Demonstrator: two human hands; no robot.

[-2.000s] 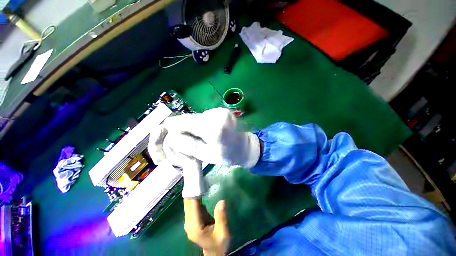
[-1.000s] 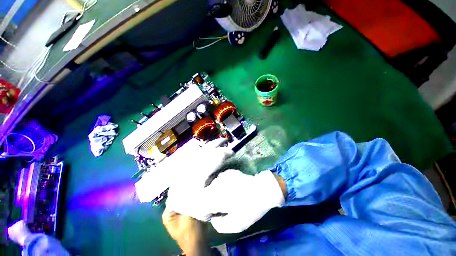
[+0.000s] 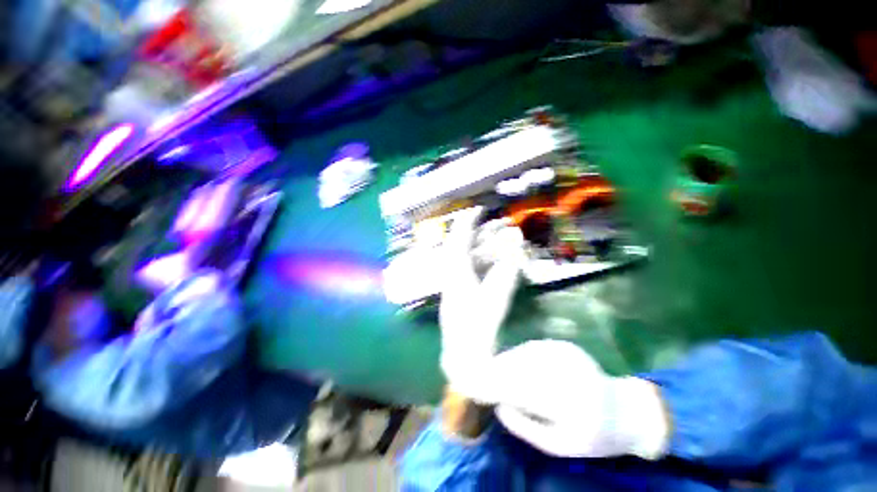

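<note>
The view is blurred by motion. My left hand (image 3: 481, 288) is in a white glove, fingers up and apart over the near heatsink of the power board (image 3: 471, 180); it holds nothing that I can see. A strip of bare wrist shows below the glove. My right hand (image 3: 577, 402), also in a white glove, lies against the left glove's cuff and appears to grip it; its fingertips are blurred. The board's orange-copper inductors (image 3: 588, 195) are at its right end. The coating cup (image 3: 704, 181) stands upright right of the board.
A crumpled cloth (image 3: 344, 177) lies left of the board. Another person's blue sleeve (image 3: 144, 360) and hands are at the left beside a violet-lit unit (image 3: 255, 226). A violet lamp (image 3: 101, 156) glows at the upper left. White paper (image 3: 813, 82) lies at the upper right.
The view has swung left, so the board and cup sit further right. The white glove now covers my left hand, where the thumb was bare. The other person's arm has come further into view.
</note>
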